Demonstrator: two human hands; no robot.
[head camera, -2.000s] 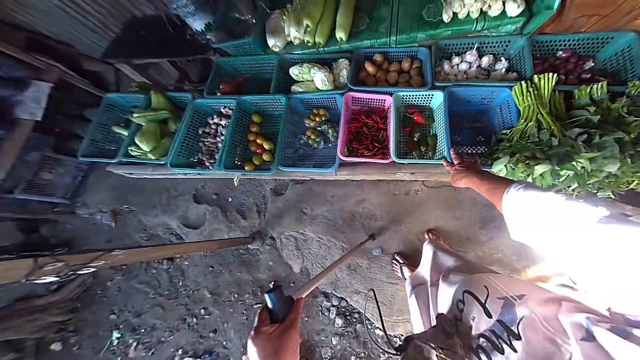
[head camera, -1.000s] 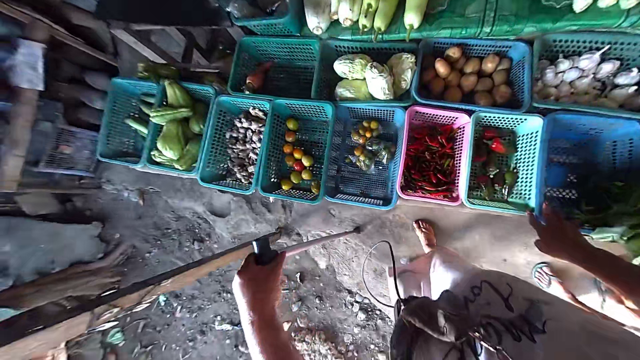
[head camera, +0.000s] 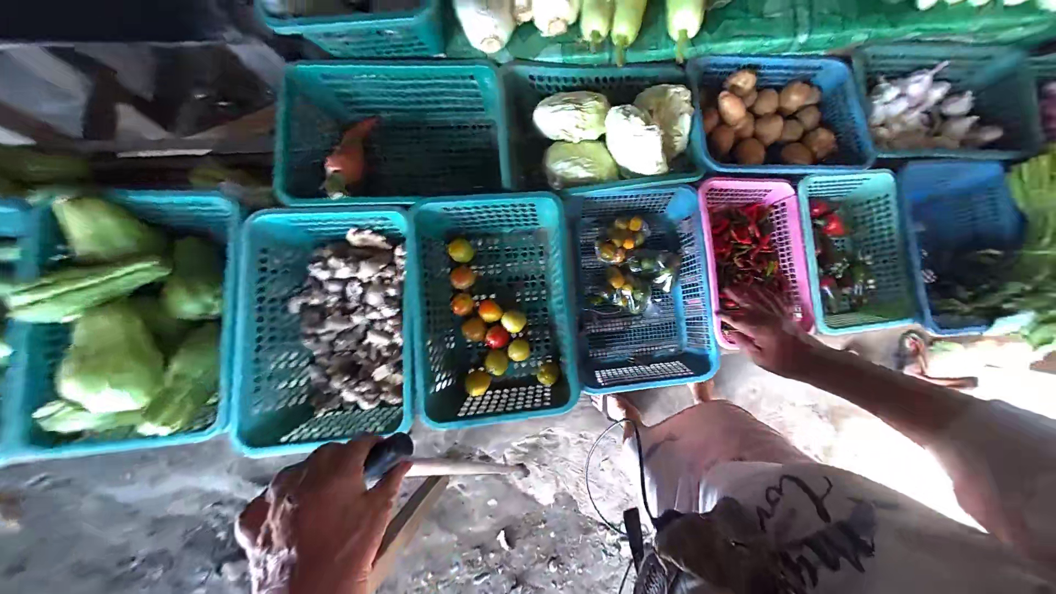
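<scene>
My left hand (head camera: 322, 511) grips the black handle of a wooden walking stick (head camera: 462, 468), just below the basket of ginger-like roots (head camera: 355, 322). My right hand (head camera: 763, 326) reaches over the near end of a pink plastic basket (head camera: 755, 186) of red chili peppers (head camera: 742, 243). Its fingers look spread at the chilies and rim; whether they touch a pepper is unclear. Left of it stands a blue basket (head camera: 648, 384) with small bagged yellow and green produce (head camera: 623, 247). Right of it a light green basket (head camera: 866, 330) holds red and green peppers (head camera: 829, 223).
A teal basket (head camera: 503, 419) holds tomatoes (head camera: 497, 337); another holds green chayote-like vegetables (head camera: 111, 355). Behind are baskets of cabbages (head camera: 577, 115), brown round produce (head camera: 767, 128) and garlic (head camera: 940, 103). Below lies a dirt floor (head camera: 528, 528) with a wooden beam (head camera: 408, 524). Leafy greens (head camera: 1035, 247) lie far right.
My right hand has moved left, from the blue basket beside the greens to the pink chili basket. My left hand, still on the stick, is nearer the baskets. The view has shifted closer to them.
</scene>
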